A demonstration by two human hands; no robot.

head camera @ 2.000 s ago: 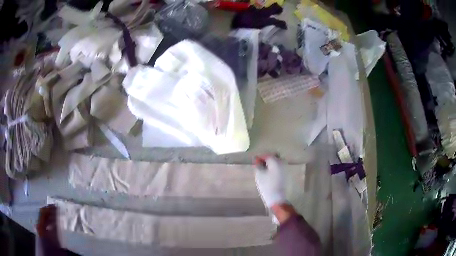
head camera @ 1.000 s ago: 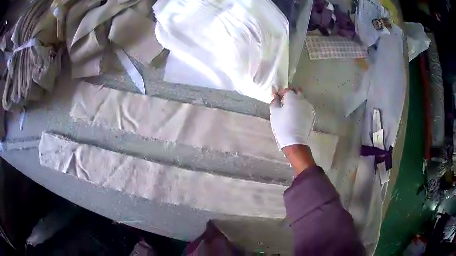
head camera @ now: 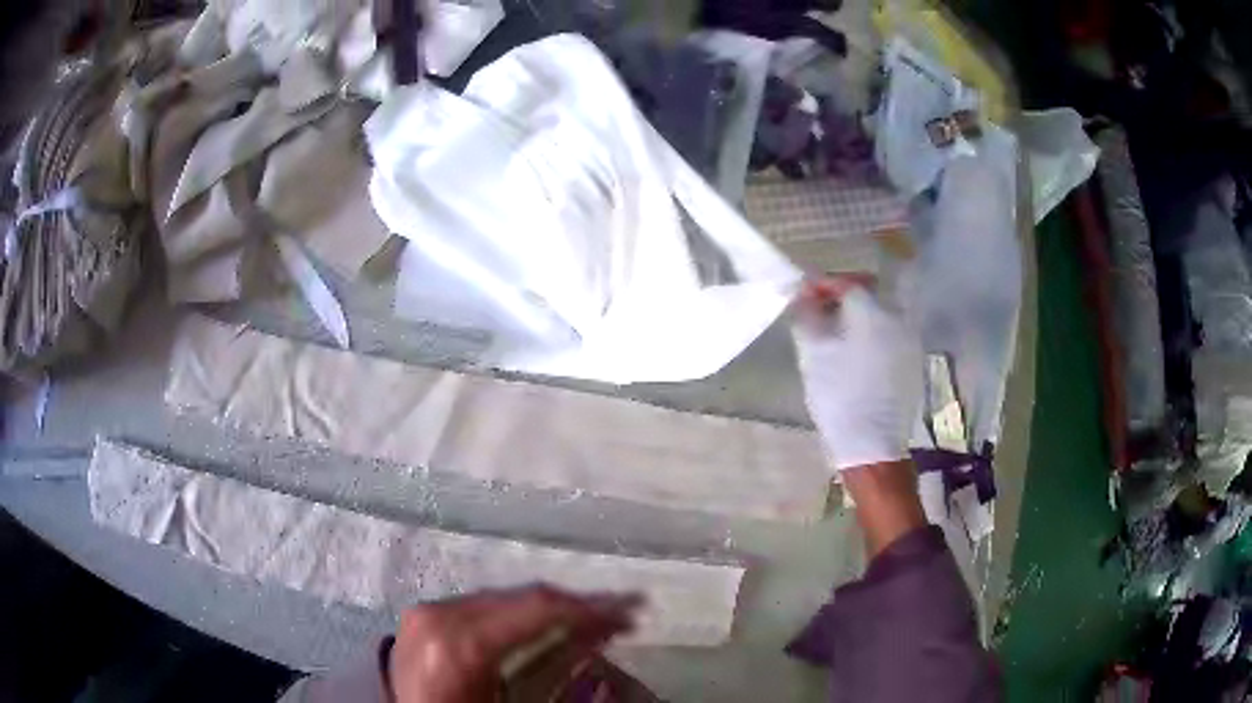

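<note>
My right hand (head camera: 854, 378), in a white glove with bare fingertips, pinches the corner of a white interlining strip and pulls it out to the right from the white interlining pile (head camera: 549, 220). My left hand (head camera: 501, 639), bare and blurred, is at the bottom centre over the near fabric strip; whether it holds anything is unclear. Two beige fabric strips lie flat, one behind the other: the far fabric strip (head camera: 481, 423) and the near fabric strip (head camera: 302, 543). The right end of the far strip is partly hidden by my right hand.
A tied beige bundle (head camera: 55, 234) and loose beige pieces (head camera: 295, 179) lie on the left. A checked fabric piece (head camera: 824, 209) and purple scraps (head camera: 810, 127) lie at the far side. A long pale bundle with a dark purple tie (head camera: 961, 471) runs along the right table edge.
My right hand has moved right from the pile, drawing the white corner outward. My left hand has come into view at the bottom centre. The camera view has shifted.
</note>
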